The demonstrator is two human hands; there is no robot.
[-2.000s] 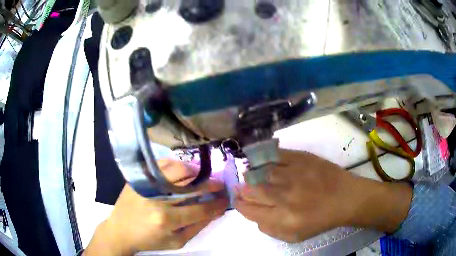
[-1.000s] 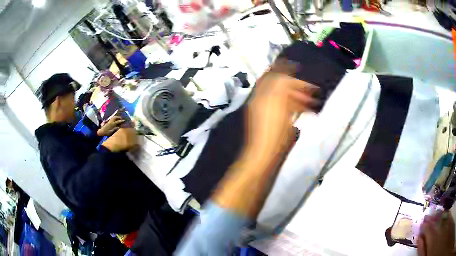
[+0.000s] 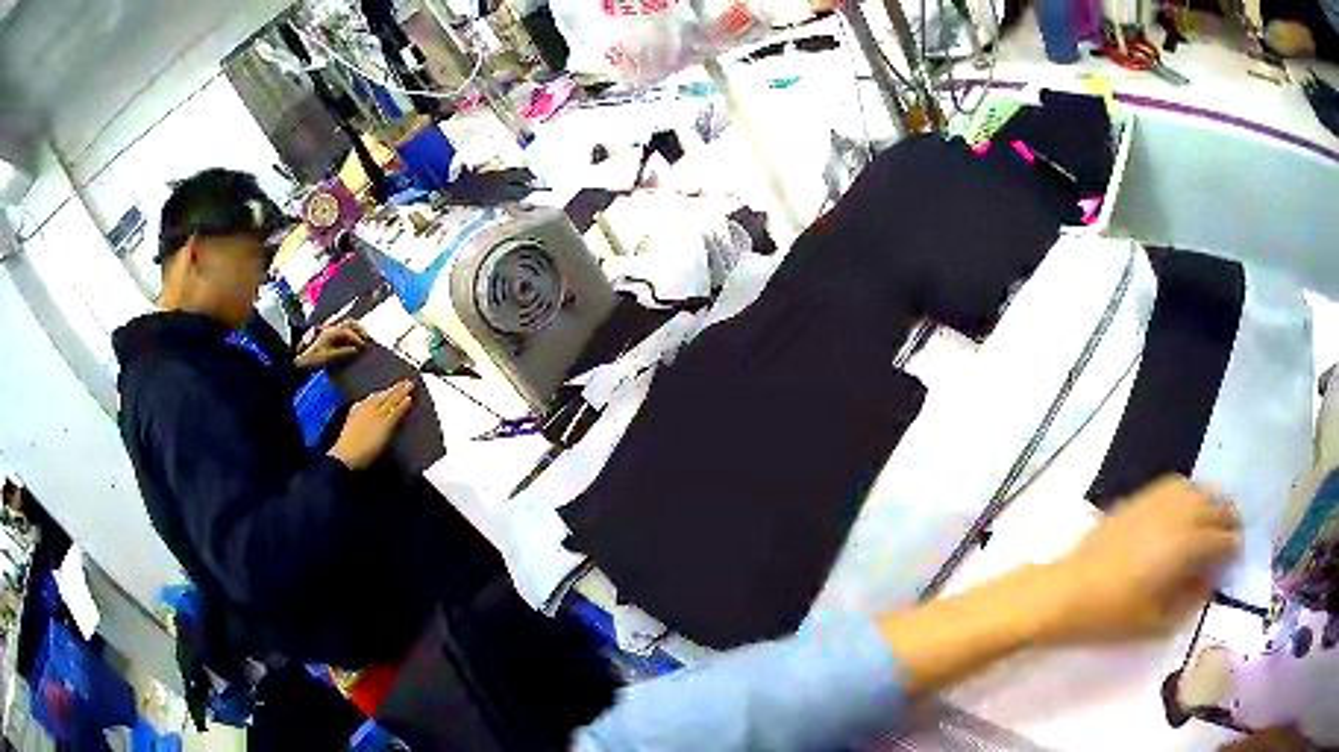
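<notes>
My left hand (image 3: 1153, 566) reaches in from the bottom, blurred, over the lower end of a pale grey panel (image 3: 1266, 397) at the right; whether it grips anything cannot be told. A sliver of my right hand (image 3: 1266, 739) shows at the bottom right edge, mostly cut off. The sewing machine head (image 3: 1314, 551) is cut off by the right edge, with a pink-white glow below it. Dark fabric panels (image 3: 749, 456) lie left of a long pale piece (image 3: 1013, 426) with a thin dark line. A dark strip (image 3: 1187, 367) lies beside the pale panel.
A person (image 3: 250, 470) in dark clothes sits at the left, hands on dark cloth by another machine (image 3: 514, 287). Pale and dark cloth is heaped behind it. A pale green bin or partition (image 3: 1226, 191) stands at the upper right, with red-handled scissors (image 3: 1131, 56) beyond.
The view has swung left from the machine. My left hand has moved from the dark panels rightwards to the pale panel beside the machine. The other person's hands have shifted on the dark cloth.
</notes>
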